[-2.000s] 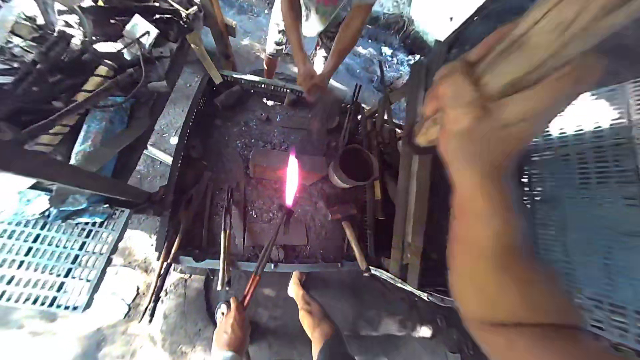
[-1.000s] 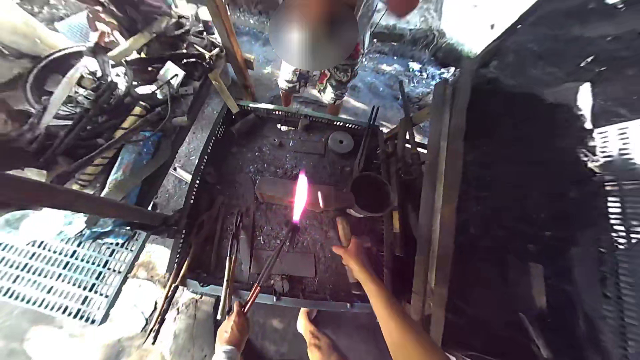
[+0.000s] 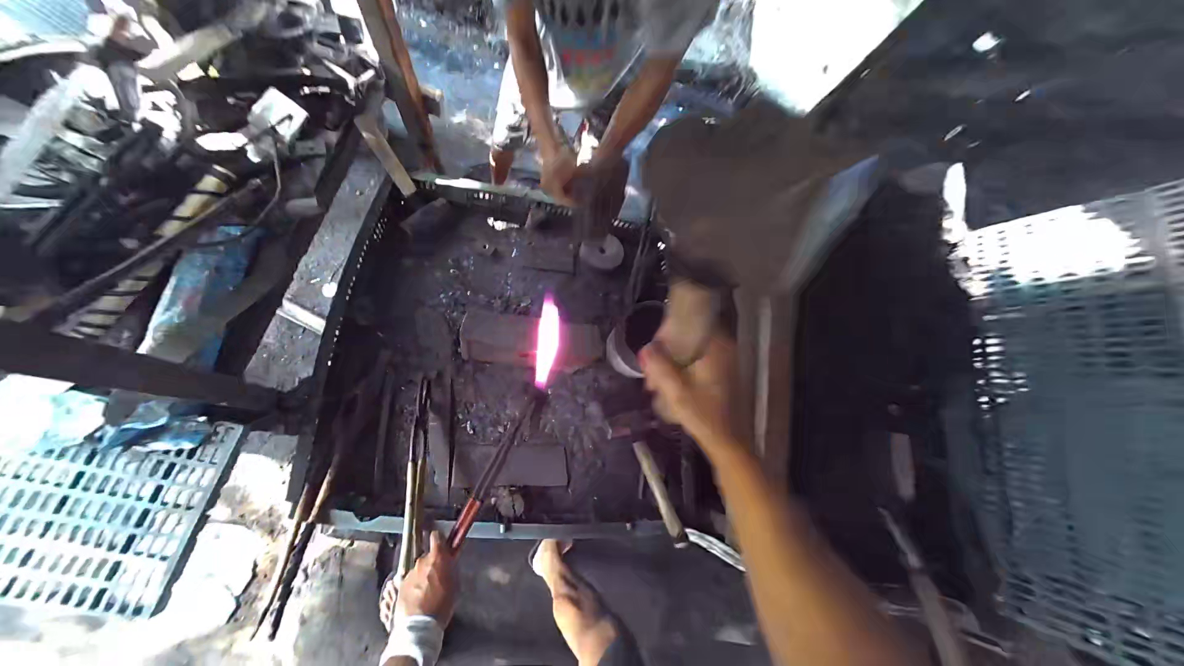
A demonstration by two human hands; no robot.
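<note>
My left hand grips the red handles of metal tongs at the near rim of a dark work pit. The tongs' jaws hold a glowing hot metal piece, which lies over a steel anvil block. My right hand, blurred, is closed on the wooden handle of a large hammer, raised right of the anvil. A round metal container stands beside my right hand. A smaller hammer with a wooden handle lies below it.
Opposite, a person's hands hold a blurred hammer at the pit's far rim. More tongs lean at the near left. Scrap metal heaps at the left, and plastic grates lie on both sides. A bare foot rests at the near rim.
My right hand has risen from low beside the anvil, with the hammer now up near the camera. The other person's hands have come down to the pit's far side. My left hand keeps its hold.
</note>
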